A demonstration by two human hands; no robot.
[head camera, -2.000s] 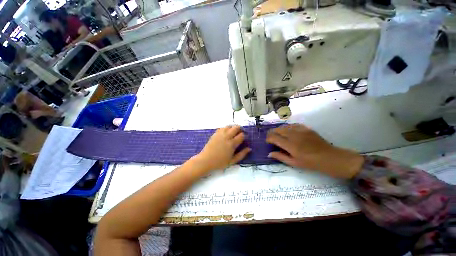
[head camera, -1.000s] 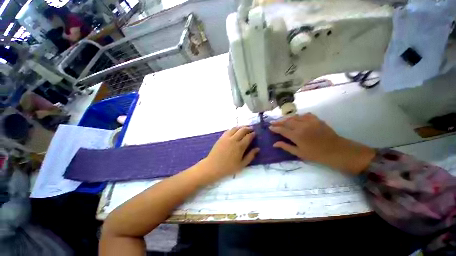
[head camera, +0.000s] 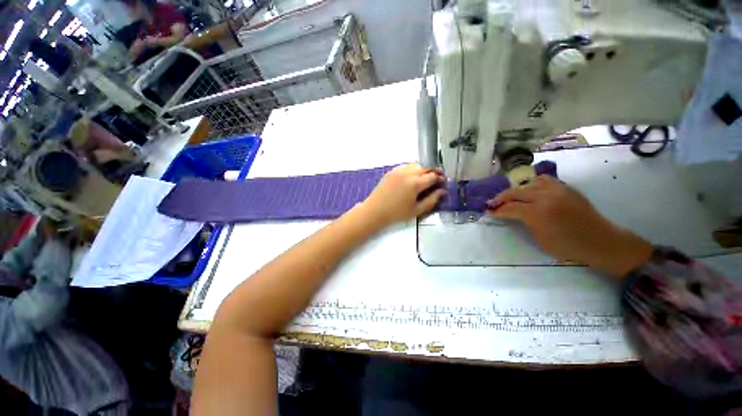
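Note:
A long purple checked fabric strip [head camera: 277,197] lies across the white machine table, its left end over a printed paper sheet. Its right end runs under the needle area [head camera: 461,195] of the cream-white sewing machine [head camera: 553,97] and is bunched behind my right hand. My left hand [head camera: 407,193] lies on the strip just left of the needle, fingers curled at its edge. My right hand [head camera: 541,211] is right of the needle, its fingertips at the strip's near edge, thumb and finger close together.
The printed sheet [head camera: 134,236] hangs over a blue basket [head camera: 244,154] left of the table. Dark-handled scissors [head camera: 651,140] lie behind the machine arm. Ruler marks [head camera: 488,317] run along the chipped front edge. A wire trolley [head camera: 244,93] and people are beyond.
The strip has moved away from me and to the right under the needle, baring the machine's bed plate. My hands have moved with it. The view has shifted left.

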